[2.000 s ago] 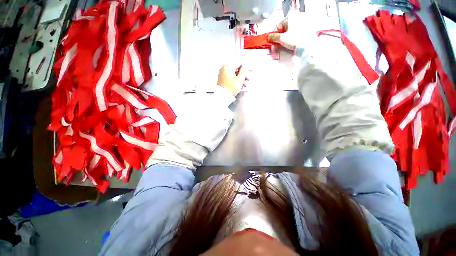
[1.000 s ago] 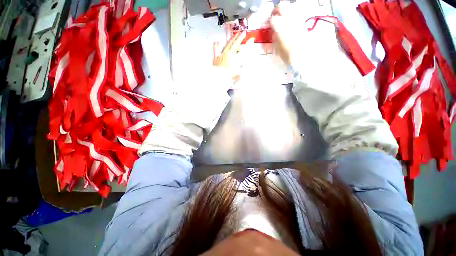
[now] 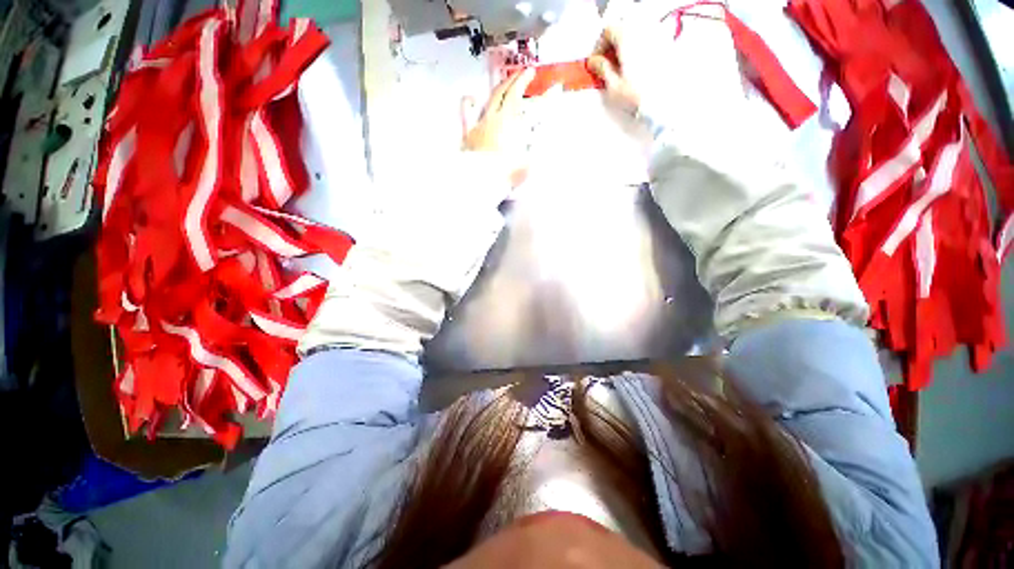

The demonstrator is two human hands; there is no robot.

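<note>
A short red strip (image 3: 562,78) lies flat on the white machine bed, just in front of the needle area (image 3: 514,53). No pale stripe shows on it. My left hand (image 3: 496,115) is at the strip's left end, fingertips touching it. My right hand (image 3: 614,73) holds the strip's right end between thumb and fingers. Bright glare washes out part of both hands. The machine head (image 3: 523,16) is cut off by the top edge.
A tangled heap of red strips with pale stripes (image 3: 208,145) is at the left, above a carton (image 3: 98,389). A flatter heap (image 3: 914,211) hangs at the right. A single red strip (image 3: 769,69) lies right of my right hand. A shiny grey panel (image 3: 567,300) is at the near edge.
My left hand has moved up to the strip from its place nearer the panel. My right hand stays at the strip's right end. The whole view has shifted slightly.
</note>
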